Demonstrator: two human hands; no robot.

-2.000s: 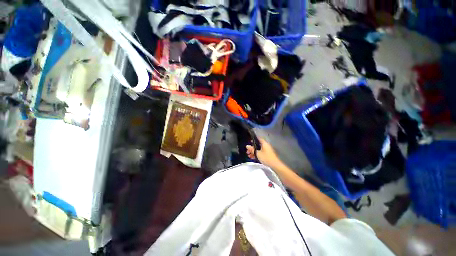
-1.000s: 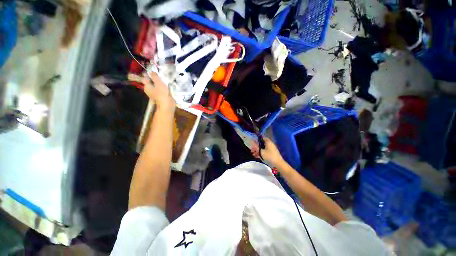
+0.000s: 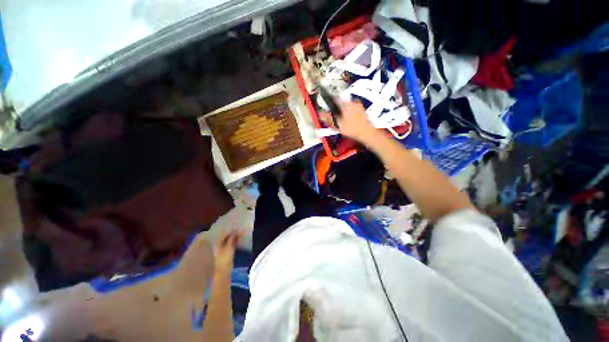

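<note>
The red plastic basket [image 3: 306, 87] holds loose coils of white tape [image 3: 382, 95]. My right hand [image 3: 355, 121] is over the basket's near left side. It holds a dark slim tool, which looks like the scissors [image 3: 330, 103], at the fingertips; blur hides its blades. My left hand [image 3: 228, 246] is low, left of my body, away from the basket. It is small and blurred, and looks empty with its fingers slightly apart.
A stool with a brown-gold patterned top [image 3: 257, 131] stands left of the basket. A white table [image 3: 87, 47] fills the upper left. Dark fabric [image 3: 120, 194] lies over a blue-edged container at left. A blue crate [image 3: 457, 155] and black and white fabric are at right.
The view has turned. My right hand has moved from beside my body to the basket with the dark tool. My left hand has left the tape and dropped to the lower left.
</note>
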